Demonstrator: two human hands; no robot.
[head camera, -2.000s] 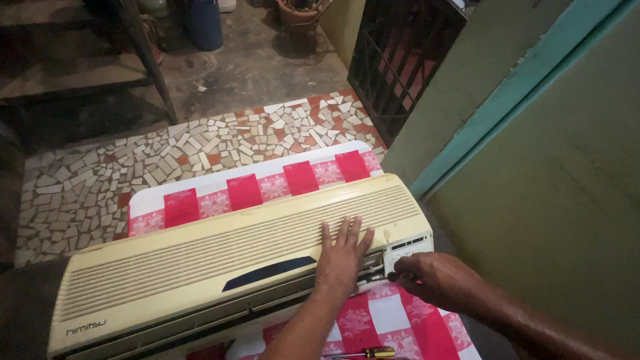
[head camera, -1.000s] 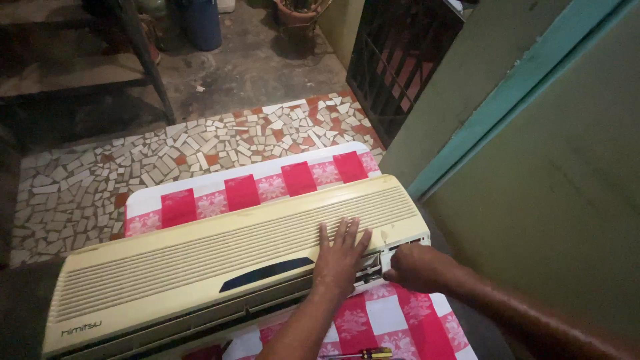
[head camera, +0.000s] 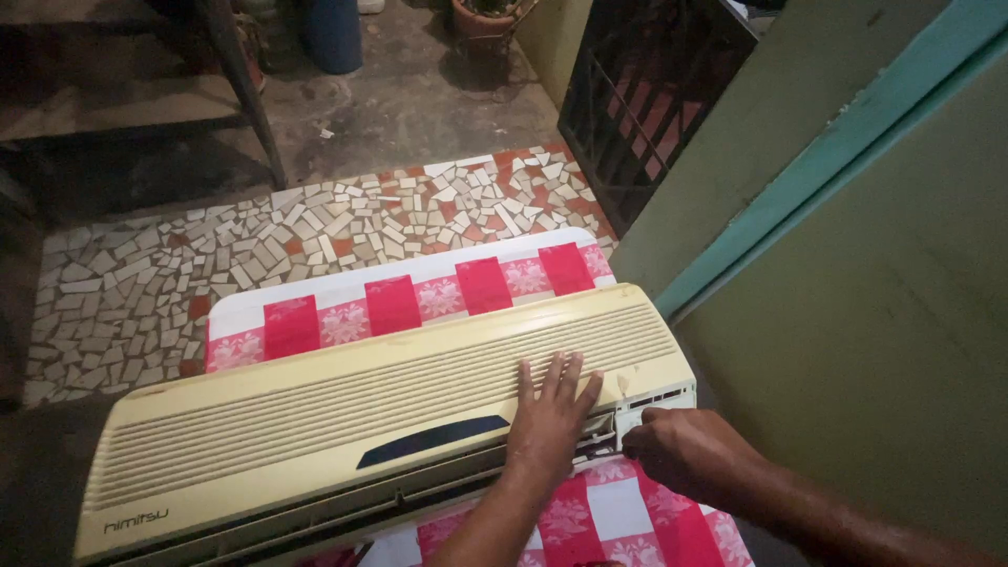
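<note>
A yellowed Himitsu air conditioner indoor unit (head camera: 315, 394) lies across a table with a red and white checked tablecloth (head camera: 398, 303). My left hand (head camera: 547, 425) rests flat on its slatted front cover, fingers spread, right of the dark display strip (head camera: 433, 441). At the unit's right end, my right hand (head camera: 669, 441) is curled with its fingertips against the small white panel (head camera: 630, 425). Whether those fingers grip the panel's edge or something small is hidden. Louvre parts (head camera: 598, 433) show between the hands.
A green wall (head camera: 866, 315) with a teal edge stands close on the right. Beyond the table are mosaic tile flooring (head camera: 315, 236), a dark metal gate (head camera: 646, 102), a potted plant (head camera: 484, 20), a blue container (head camera: 333, 35) and wooden steps or shelving (head camera: 118, 102) at the left.
The right hand has stayed at the unit's right end while its fingers and wrist shifted slightly. My left hand remains on the cover. The screwdriver handle seen earlier at the bottom is now mostly out of view.
</note>
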